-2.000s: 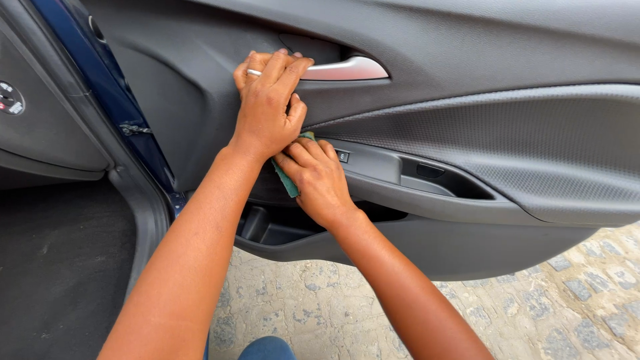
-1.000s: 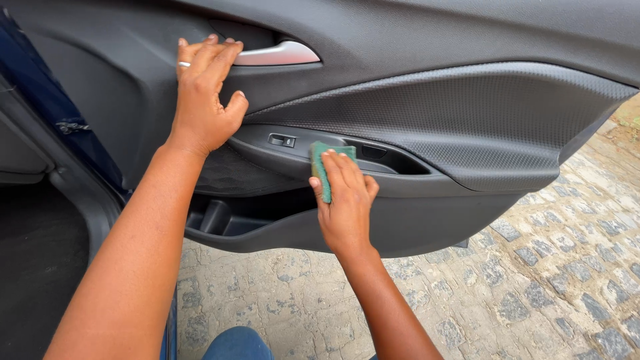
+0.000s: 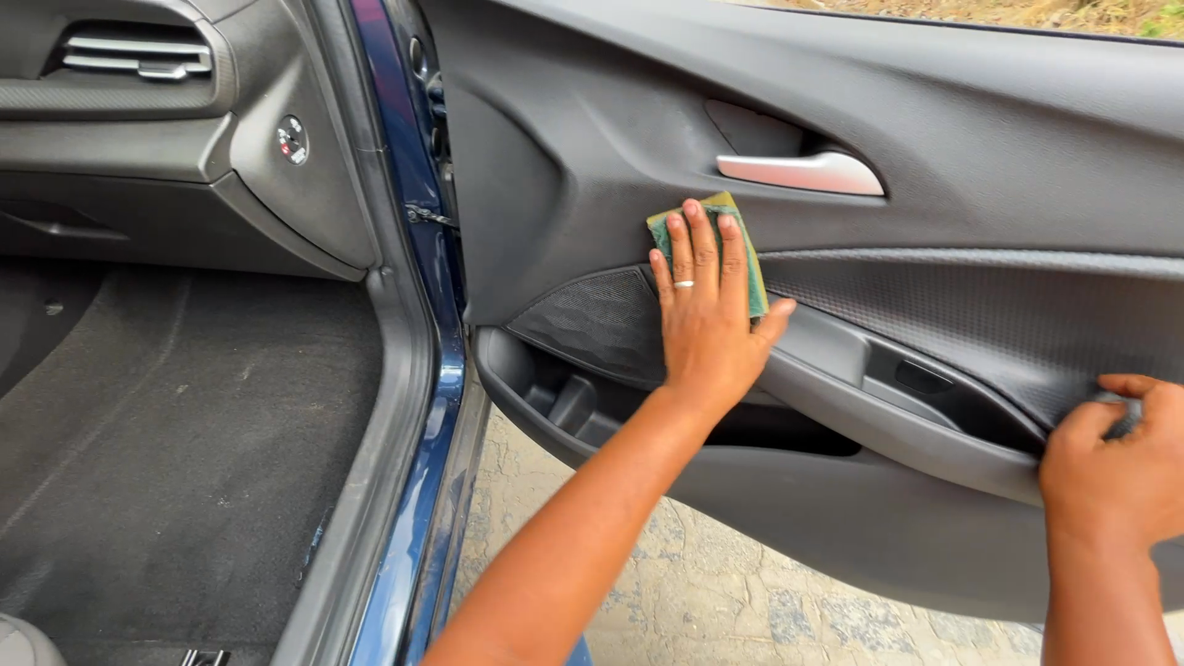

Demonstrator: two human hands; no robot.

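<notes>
My left hand (image 3: 708,319), with a ring on one finger, lies flat on a green and yellow sponge (image 3: 757,277) and presses it to the dark plastic car door panel (image 3: 601,222), just below the silver inner door handle (image 3: 814,174). At the right edge, my right hand (image 3: 1115,462) is by the rear end of the armrest (image 3: 925,453), its fingers curled. Something small and dark shows between thumb and finger; blur hides what it is.
Under the sponge are a speaker grille (image 3: 592,319) and the door pocket (image 3: 573,407). Left of the door are the blue door frame (image 3: 425,518), the dark floor carpet (image 3: 203,444), the glove box (image 3: 120,217) and an air vent (image 3: 139,57). Stone paving (image 3: 721,564) lies below.
My left hand has left the door handle and is now on the sponge, which my right hand held one second ago. My right hand has moved right. The view has swung left.
</notes>
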